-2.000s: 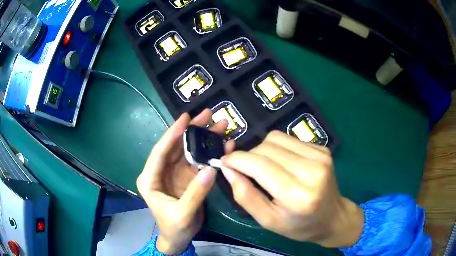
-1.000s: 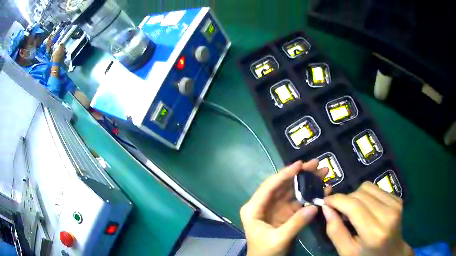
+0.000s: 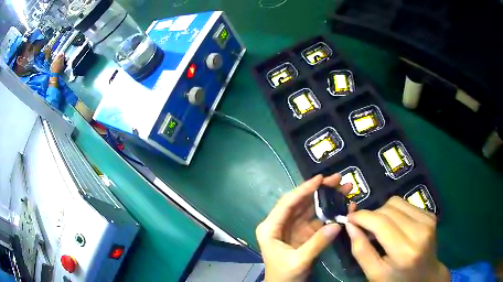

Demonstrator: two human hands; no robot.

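My left hand [image 3: 292, 234] holds a watch case assembly [image 3: 332, 202] by its edges, glossy black face up and tilted, over the near end of the foam tray. My right hand [image 3: 394, 237] pinches a white-tipped stick [image 3: 341, 219], whose tip is at the lower edge of the case. The stick's other end is hidden by my fingers. The black foam tray [image 3: 337, 105] holds several units open side up in two columns, each with a clear rim and a white-and-yellow rectangle inside. My hands hide part of the tray's near end.
A blue control box [image 3: 190, 102] with a clear round vessel [image 3: 138, 55] stands left of the tray. A pale cable [image 3: 259, 135] curves from it. A dark stand [image 3: 435, 49] is at upper right. A grey-white machine [image 3: 96, 237] is lower left. Another person [image 3: 41, 69] sits upper left.
The view has swung left since two seconds ago, so tray and hands appear farther right and more of the box, machine and person shows. Both hands keep the same hold on case and stick.
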